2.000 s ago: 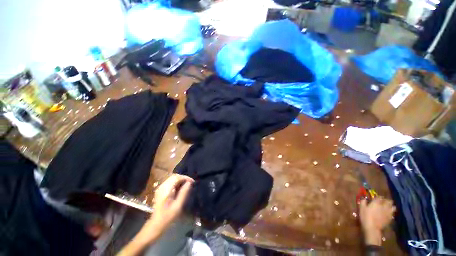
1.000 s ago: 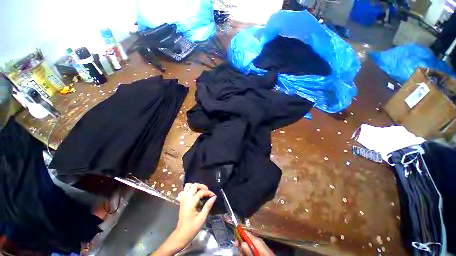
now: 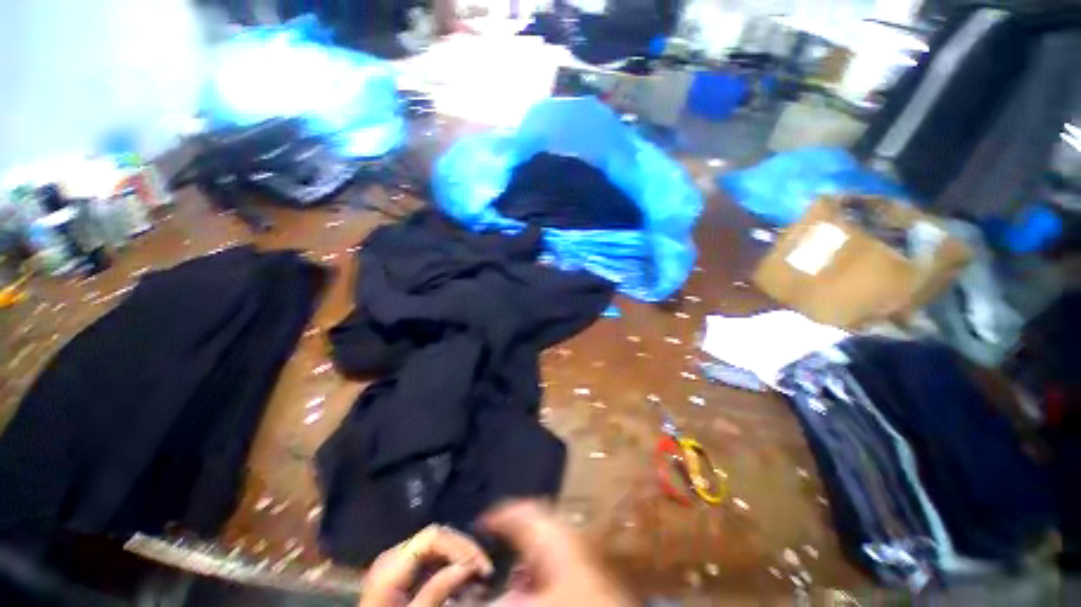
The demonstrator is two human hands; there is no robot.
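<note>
A black garment (image 3: 456, 356) lies rumpled on the brown table in front of me, with small pale marks near its lower part. My left hand (image 3: 429, 569) is at its near edge with curled fingers. My right hand (image 3: 539, 557) is blurred and close beside it. Dark cloth shows between the hands, but I cannot tell which hand grips it. The scissors (image 3: 691, 470), with one red and one yellow handle loop, lie on the table to the right, out of my hands.
A black garment stack (image 3: 154, 379) lies left. A blue plastic bag (image 3: 670, 225) with black garments stands beyond. Black hangers (image 3: 279, 160) lie far left. A navy stack (image 3: 936, 439), white cloth (image 3: 765, 340) and cardboard box (image 3: 830, 267) are right. White scraps litter the table.
The scissors, held in my right hand a second ago, now lie on the table to the right. My hands are close together at the garment's near edge. The view has turned right.
</note>
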